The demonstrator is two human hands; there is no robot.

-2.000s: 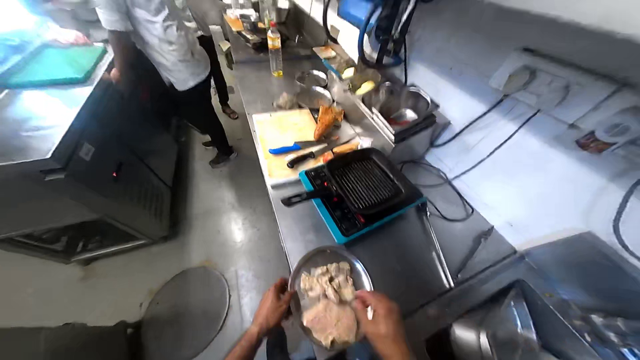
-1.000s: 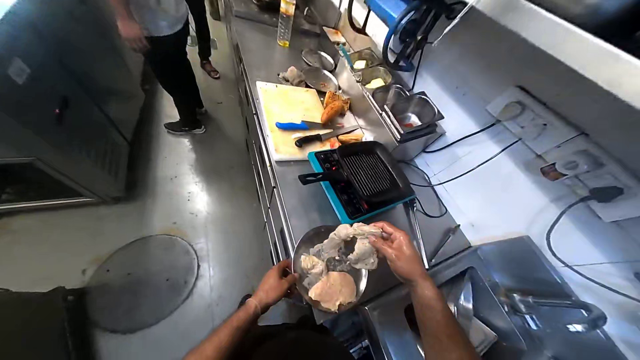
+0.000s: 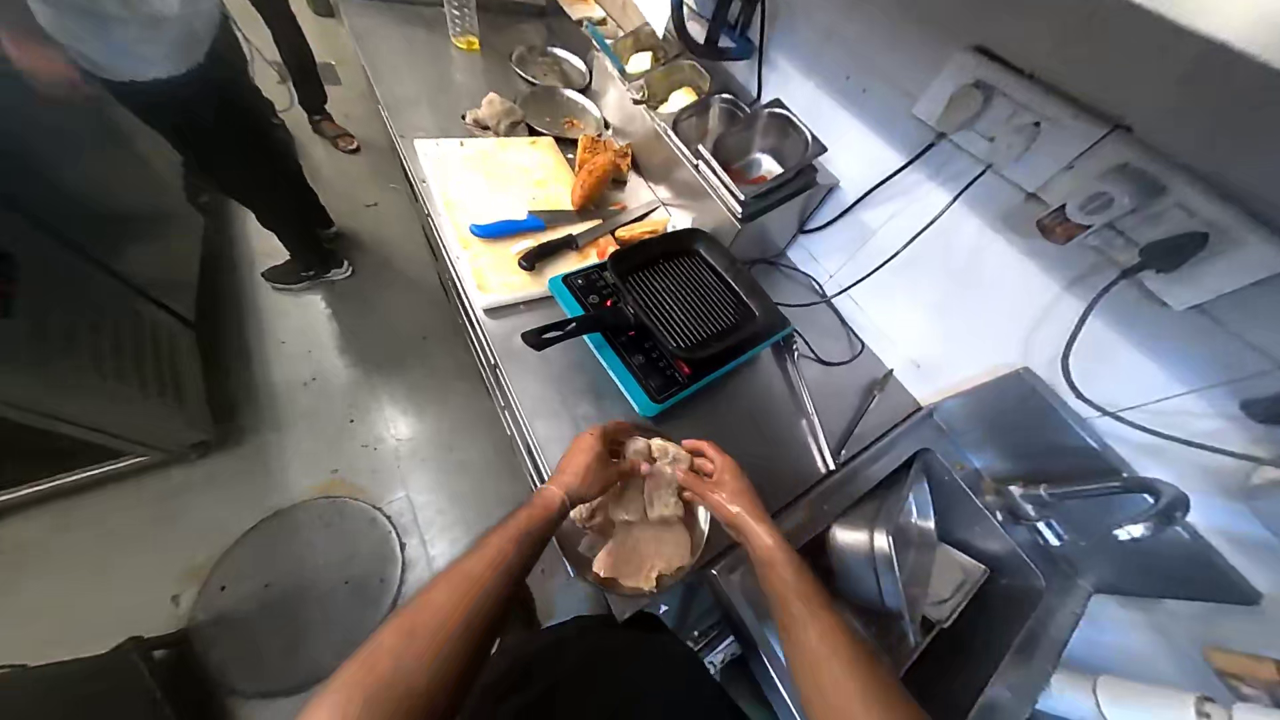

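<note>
Both hands are at the far side of a round metal bowl (image 3: 700, 530) at the counter's front edge. My left hand (image 3: 597, 462) and my right hand (image 3: 722, 487) grip a piece of pale raw meat (image 3: 662, 480) between them, above the bowl. More pale meat (image 3: 645, 553) lies in the bowl below. Beyond stands a black grill pan (image 3: 695, 295) on a teal-edged induction cooktop (image 3: 650, 380), its handle pointing left. Past it, a blue-handled knife (image 3: 508, 226) and a black-handled knife (image 3: 550, 250) lie on a cutting board (image 3: 490, 170) beside bread (image 3: 596, 180).
Tongs (image 3: 808, 405) lie right of the cooktop, by the sink (image 3: 985, 620) holding metal pans (image 3: 880, 550). Metal containers (image 3: 760, 150) line the wall side, and cables run over the counter. A person (image 3: 230, 130) stands at the upper left. A round cover (image 3: 297, 595) is on the floor.
My left hand has moved from the bowl's left rim to the meat. My right hand, which was lifting meat a second ago, now holds it together with the left.
</note>
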